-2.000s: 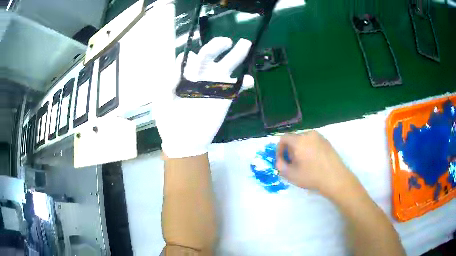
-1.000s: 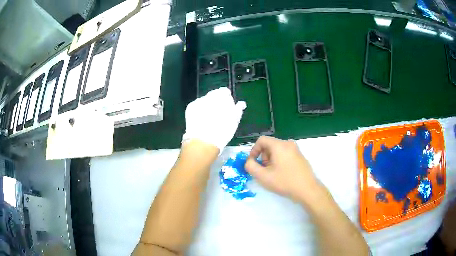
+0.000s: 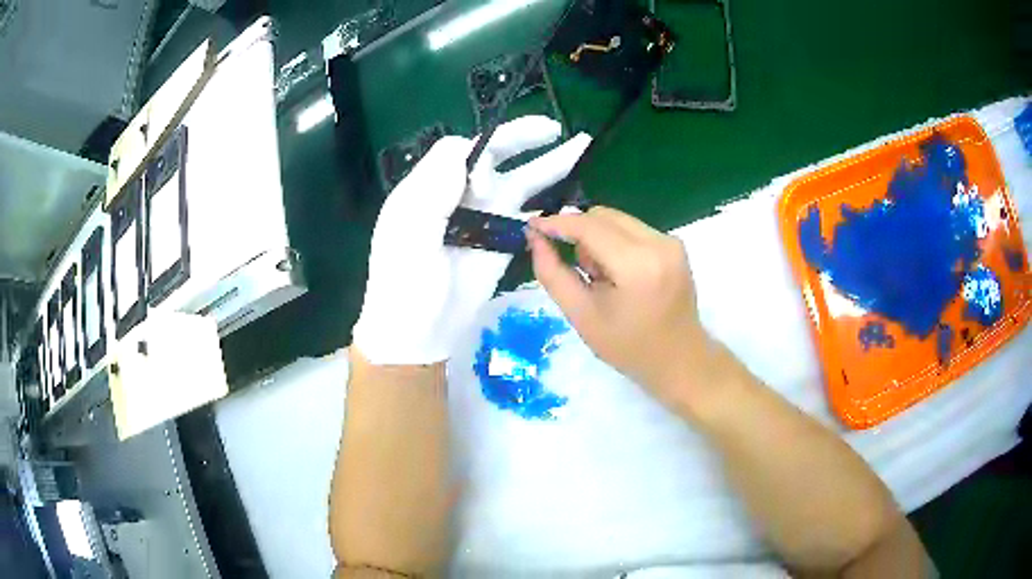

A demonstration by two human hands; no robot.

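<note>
My left hand (image 3: 424, 249), in a white glove, holds a dark phone middle frame (image 3: 484, 232) over the green belt. The frame's narrow end lies across my palm and its camera end points up and away, with gold-coloured marks inside. My bare right hand (image 3: 622, 294) has thumb and forefinger pinched at the right corner of the narrow end. A small blue piece seems to be at the fingertips, mostly hidden. A loose pile of blue pieces (image 3: 515, 362) lies on the white sheet just below my hands.
An orange tray (image 3: 843, 390) with a large blue heap is at the right on the white sheet. Other frames (image 3: 694, 104) lie on the green conveyor belt (image 3: 792, 68). A white fixture plate (image 3: 232, 170) with a row of frames and cream end plates (image 3: 170, 373) is at the left.
My left hand has picked up a frame and raised it from the belt. My right hand has moved from the blue pile up to the frame's end. The view has shifted.
</note>
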